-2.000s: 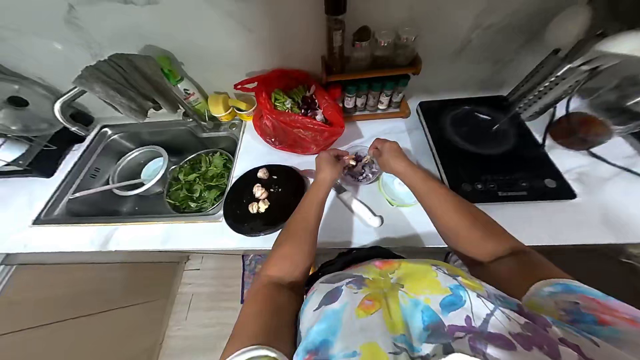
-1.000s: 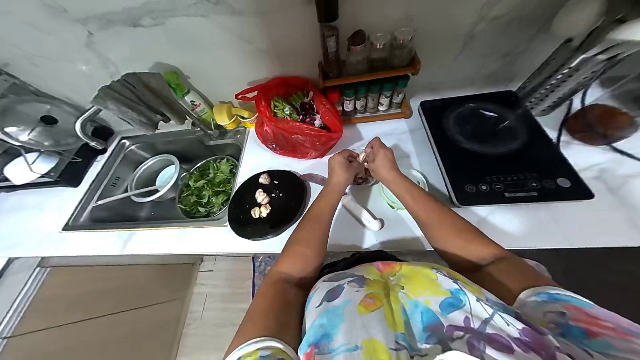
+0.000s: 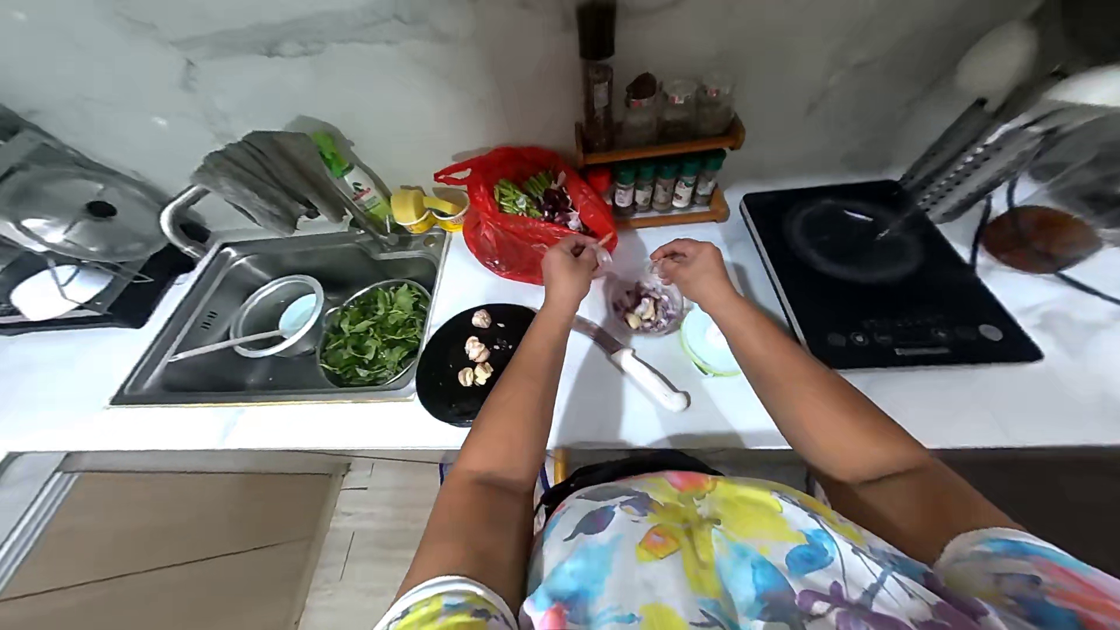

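Note:
My left hand (image 3: 572,268) pinches a small pale piece, perhaps garlic skin, in front of the red plastic bag (image 3: 506,248). Over the right rim of a clear bowl (image 3: 647,306) is my right hand (image 3: 693,267), its thumb and fingertips together on a small pale bit. Peeled cloves lie in that bowl on chopped purple onion. A white-handled knife (image 3: 649,378) rests on the counter, its blade toward the bowl. Several garlic cloves (image 3: 477,349) sit on a black round plate (image 3: 444,398) left of my forearm. Right of the bowl lies a green-rimmed clear lid (image 3: 710,343).
The sink (image 3: 197,367) at left holds a metal pot (image 3: 255,317) and a colander of leafy greens (image 3: 376,337). A wooden spice rack (image 3: 691,214) stands against the wall. An induction cooktop (image 3: 884,289) is at right, beside a perforated utensil holder (image 3: 980,179).
My hands, together over the bowl a second ago, are now apart, the left near the red bag. Pale cloves now show on top of the onion.

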